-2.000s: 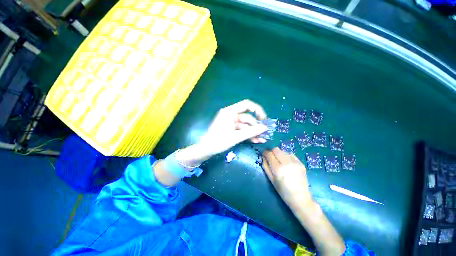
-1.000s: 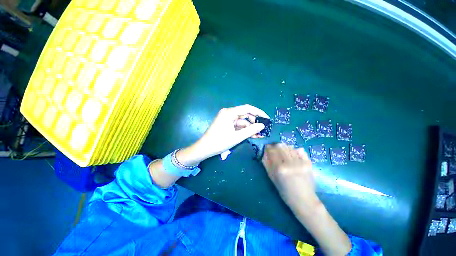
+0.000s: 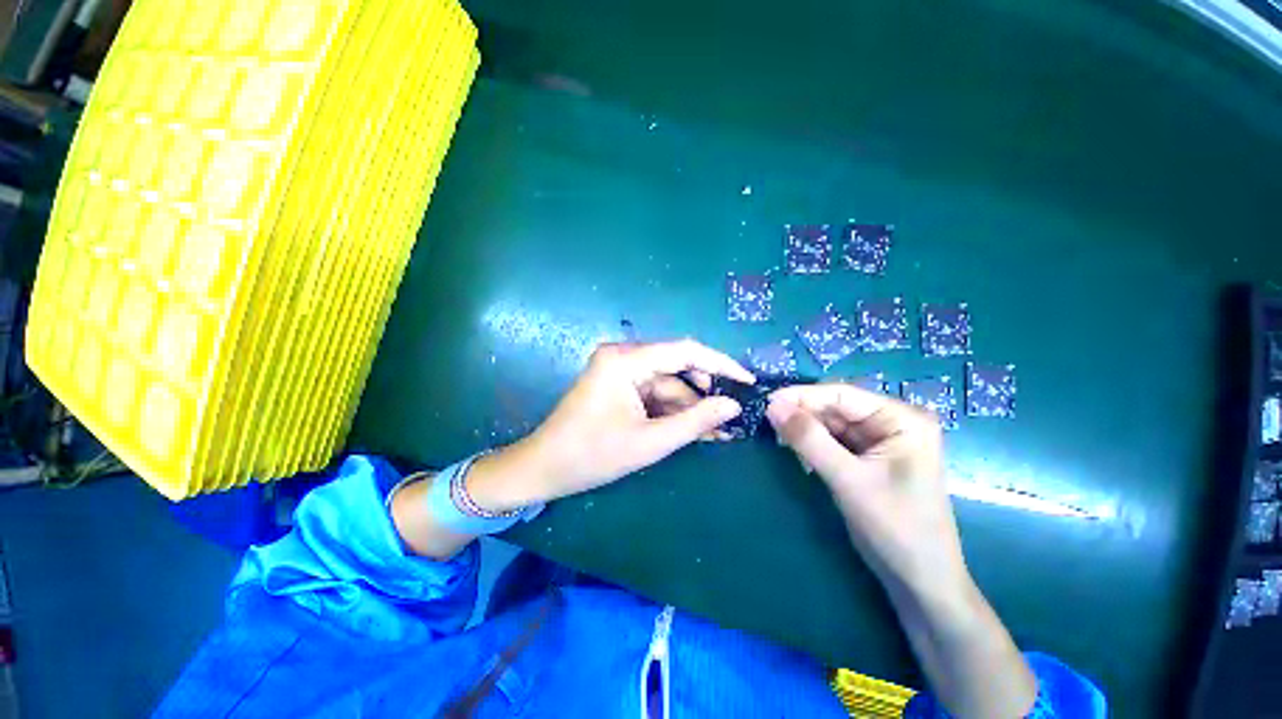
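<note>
My left hand [image 3: 640, 410] pinches a dark circuit board [image 3: 741, 403] between thumb and fingers, in front of me. My right hand [image 3: 879, 457] is at the board's right edge, thumb and fingertips closed on a small dark part [image 3: 782, 381] that touches or nearly touches the board. The part is too small to make out fully. Several loose circuit boards [image 3: 883, 325] lie flat on the dark green bench [image 3: 619, 197] beyond my hands. My right hand partly covers the nearest ones.
A tall stack of yellow trays [image 3: 331, 239] stands at the left. A black tray [image 3: 1227, 520] with grey-silver pieces is at the right edge. A bit of yellow tray [image 3: 872, 693] shows below the bench edge. A pale streak [image 3: 1033, 500] lies right of my right hand.
My right hand has come up from the bench to the board in my left hand, with a small dark part. The view has shifted, so the yellow stack sits further left.
</note>
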